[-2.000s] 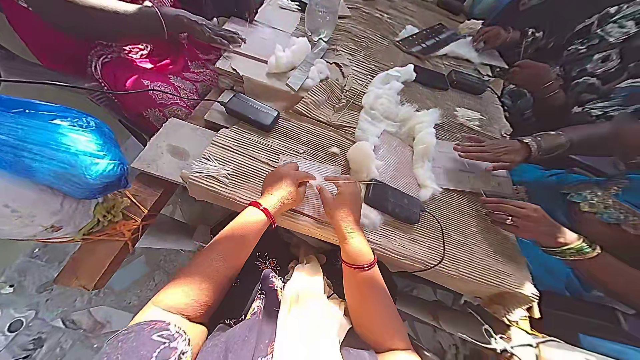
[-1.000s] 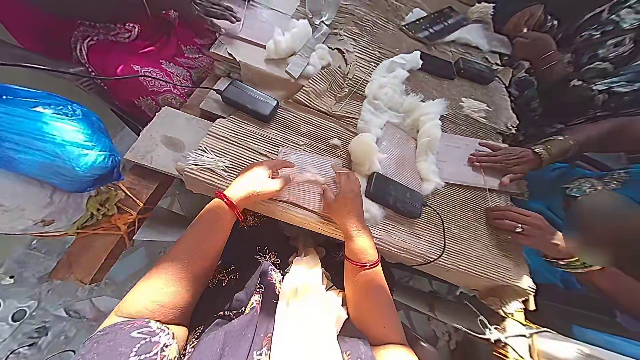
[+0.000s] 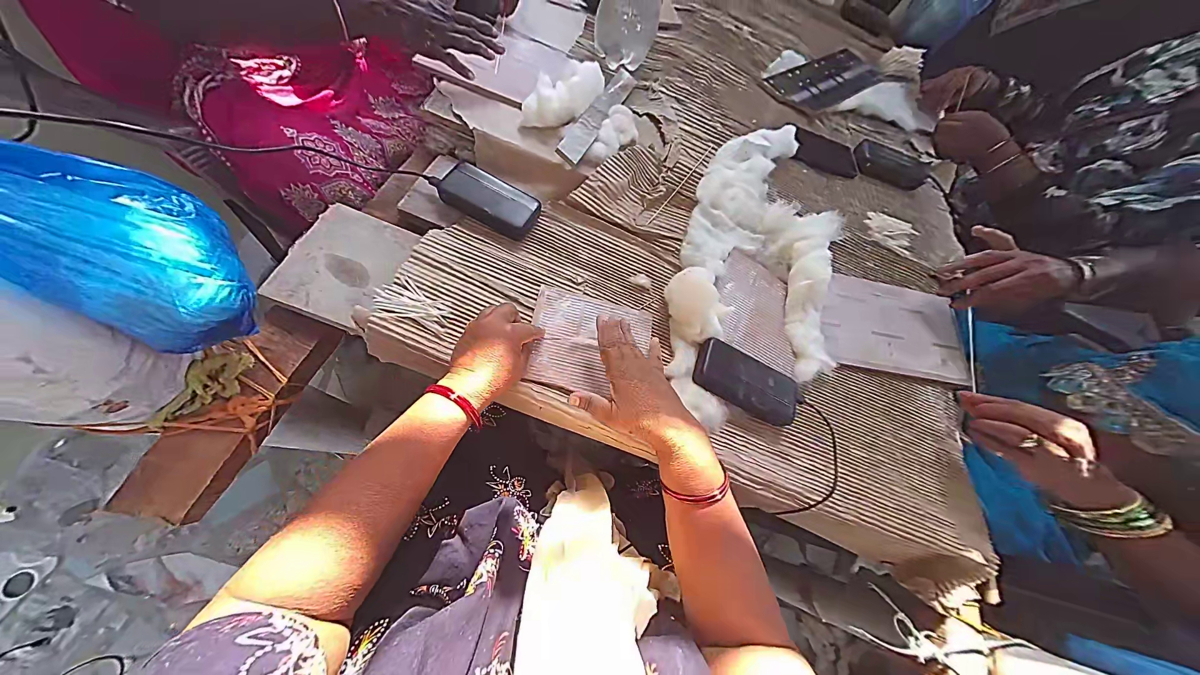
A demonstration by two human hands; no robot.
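Observation:
In front of me a small pale ribbed board [image 3: 567, 361] lies on the corrugated cardboard. My left hand [image 3: 492, 352] has its fingers curled at the board's left edge; whether they pinch anything is hidden. My right hand [image 3: 633, 380] lies flat, fingers extended, on the board's right part. A thin whitish strand crosses the board between the hands. Just right of my right hand are a cotton tuft [image 3: 694, 305] and a black power bank [image 3: 745, 380] with a cable. Long rolls of white cotton [image 3: 736, 187] lie beyond them. Thin white sticks [image 3: 408, 305] are at the left.
Corrugated cardboard [image 3: 900, 469] covers the table. Another black power bank [image 3: 487, 199] sits at the back left, its cable running left. A blue plastic bag [image 3: 112, 244] is at the far left. Co-workers' hands [image 3: 1017, 267] are on the right, others at the back left and back right.
My right hand has gone from bent fingers beside the board to lying flat across it. The co-worker's hands at the right have lifted, with a thin stick between them.

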